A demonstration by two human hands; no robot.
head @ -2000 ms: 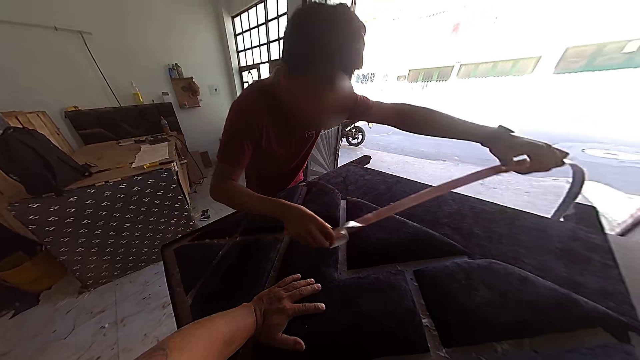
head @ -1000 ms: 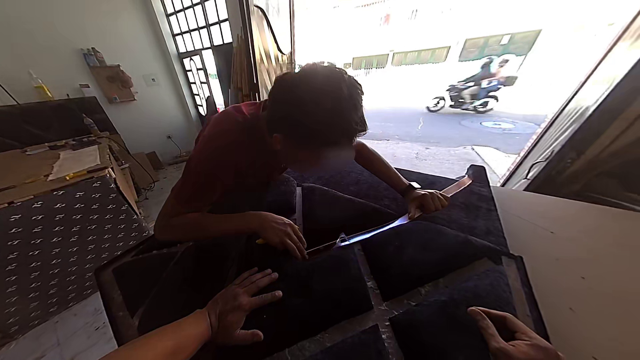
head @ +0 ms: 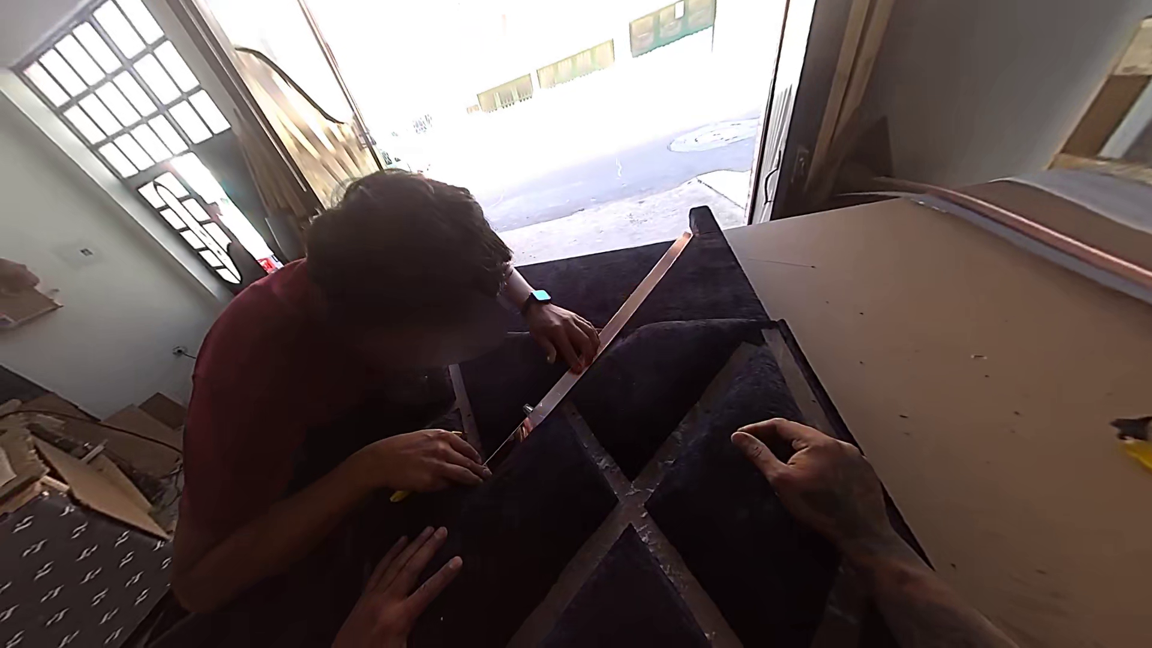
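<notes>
A dark fabric-covered padded panel (head: 549, 504) with diagonal grooves between its cushions lies below me. My left hand (head: 400, 585) rests with spread fingers on its near left part. Over the right side is my right hand (head: 810, 477), thumb and forefinger close together; whether something small is between them I cannot tell. A long shiny copper-coloured strip (head: 643, 292) runs diagonally across the panel, its lower end along a groove. The co-worker's hand (head: 567, 335) presses on the strip's middle, and the co-worker's other hand (head: 432, 463) is at its lower end, near something yellow.
A co-worker (head: 261, 396) leans over the panel from the left. To the right is a light brown board surface (head: 909, 360) with a yellow and black object (head: 1136, 441) at its edge and strips (head: 1044, 229) behind. Cardboard pieces (head: 94, 459) lie at far left. Beyond is an open doorway.
The co-worker has lowered the strip from the air onto the panel and bent closer over it. My right hand has come into view. The view has swung to the right.
</notes>
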